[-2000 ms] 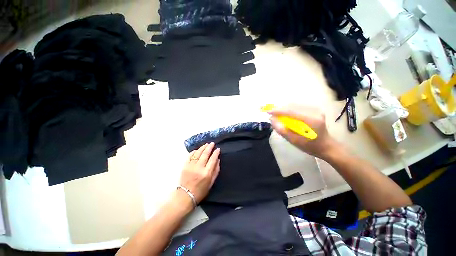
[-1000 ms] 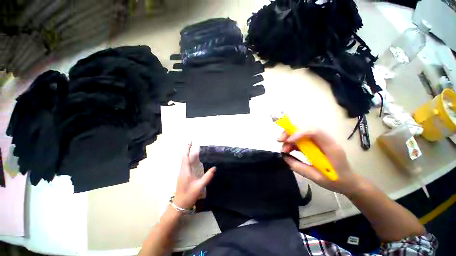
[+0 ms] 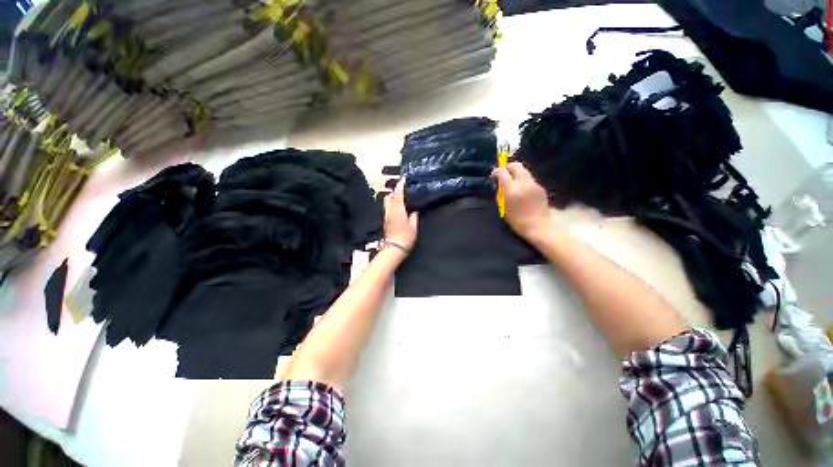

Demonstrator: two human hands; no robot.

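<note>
A black panel (image 3: 457, 251) lies at the centre on the row of glued panels (image 3: 448, 141). Its whitish, streaked edge flap (image 3: 448, 187) faces away from me. My left hand (image 3: 399, 221) holds the panel's left edge beside the flap. My right hand (image 3: 524, 199) is at its right edge and holds the glue brush (image 3: 502, 182) upright, bristles away from me. The right fingers' grip on the panel is partly hidden.
A heap of unglued black panels (image 3: 242, 310) lies at left. Black strips (image 3: 621, 155) are heaped at right, with slim dark snips (image 3: 742, 365) below. Bundled grey-brown pieces (image 3: 237, 68) fill the back left. An amber squeeze bottle (image 3: 804, 392) is cut off at lower right.
Both hands have moved forward with the panel, from the near edge to the row of glued panels. The brush has turned more upright. The view now shows more of the table's back.
</note>
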